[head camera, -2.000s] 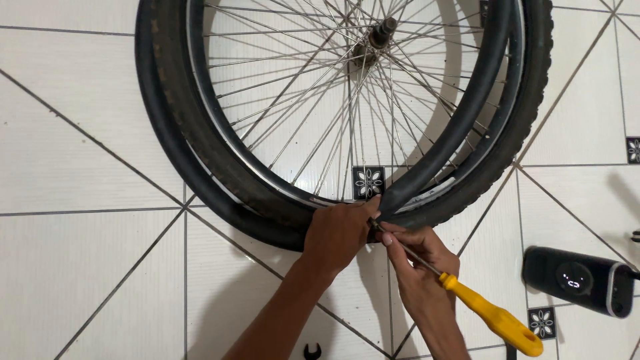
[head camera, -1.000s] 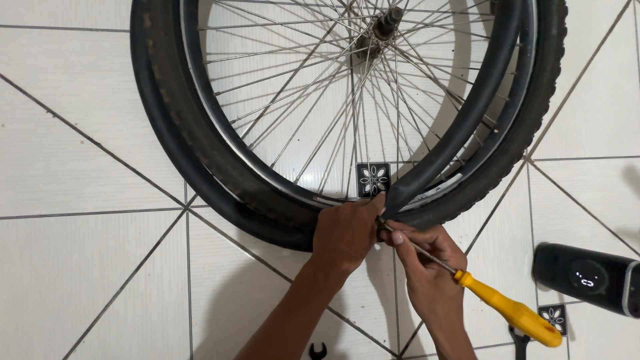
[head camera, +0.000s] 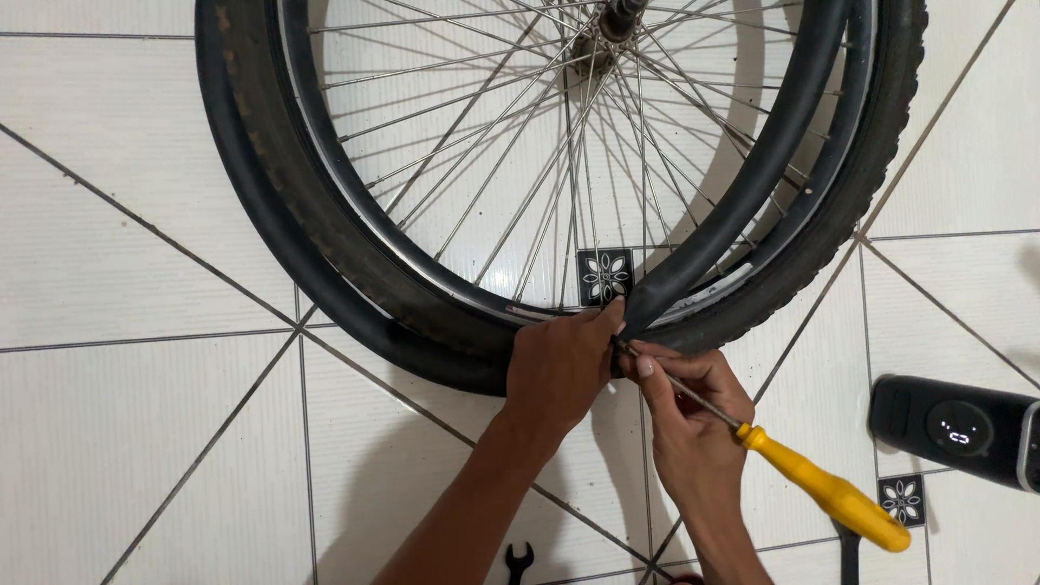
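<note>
A spoked bicycle wheel with a black knobby tire lies flat on the tiled floor. A black inner tube crosses over the rim at the right and runs outside the tire at the left. My left hand grips the tube and tire at the wheel's lower edge. Close beside it, my right hand holds the metal shaft of a screwdriver with a yellow handle. The shaft's tip meets a small dark part between my fingertips, partly hidden; I cannot tell what it is.
A black electronic device with a lit digital display lies at the right. An open-end wrench shows at the bottom edge, and another dark tool lies partly under the yellow handle. The wheel's hub stands up at the top.
The screwdriver's handle has swung slightly lower, uncovering more of the dark tool beneath it. Both hands stay at the same spot on the wheel. The view has shifted a little.
</note>
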